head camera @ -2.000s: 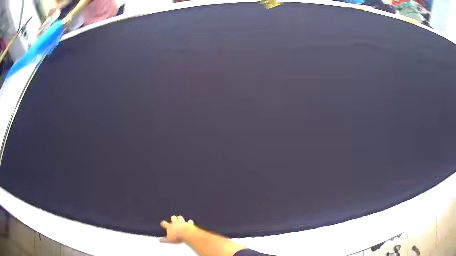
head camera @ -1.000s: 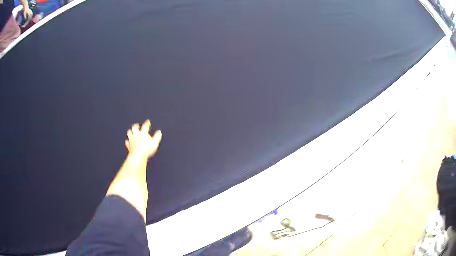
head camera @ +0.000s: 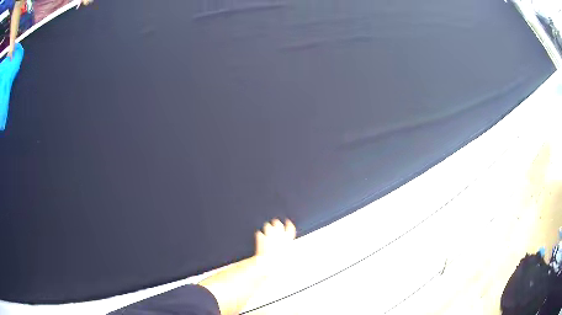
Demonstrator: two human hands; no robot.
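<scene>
A large dark cloth (head camera: 246, 123) lies over most of the white-topped table, with soft ripples at the right and the far side. My left hand (head camera: 275, 239) reaches in from the lower left, palm down on the cloth's near edge, fingers a little apart. Whether the fingertips pinch the edge is too blurred to tell. My right hand is out of the picture. A bright blue sheer piece (head camera: 7, 80) hangs from another person's hand at the far left edge.
The white table margin (head camera: 382, 240) runs along the near side. A person's arm (head camera: 15, 27) shows at the top left, and another hand touches the far edge. A dark heap (head camera: 527, 286) lies on the pale floor at the lower right. A pale rail (head camera: 542, 34) stands at the upper right.
My right hand, seen two seconds ago, is gone. My left hand has moved from out over the cloth to its near edge. The view has turned right, and ripples show more clearly.
</scene>
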